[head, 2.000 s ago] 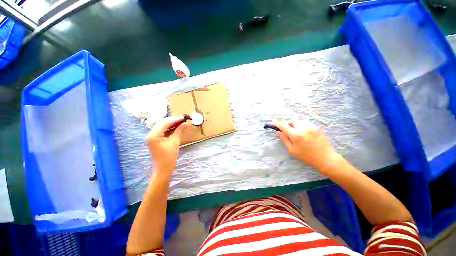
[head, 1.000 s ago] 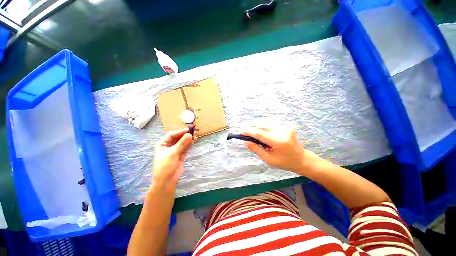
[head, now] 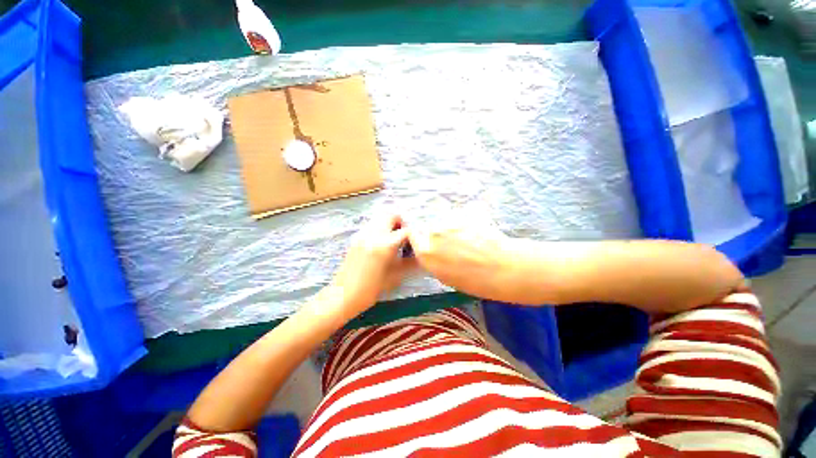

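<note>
My left hand [head: 371,259] and my right hand [head: 454,254] meet fingertip to fingertip, low over the film in front of the cardboard pad. Only a bit of a dark part [head: 407,249] shows between the fingers. The fingers hide the rest of the black handle-like part and the small dark piece, so I cannot tell whether they are joined. The cardboard pad [head: 344,134] lies on the wrinkled plastic film [head: 483,134]. The round white glue dish [head: 300,156] sits on the pad's dark line.
A crumpled white cloth [head: 183,134] lies left of the pad. The white glue bottle [head: 258,29] lies behind it. The left blue tray [head: 85,197] holds small dark pieces [head: 71,335] near its right wall. A lined blue tray [head: 640,134] stands at the right end.
My two hands have come together near the bench's front edge, with the right hand moving left. The small piece and handle-like part, apart before, are now mostly hidden. The view has shifted.
</note>
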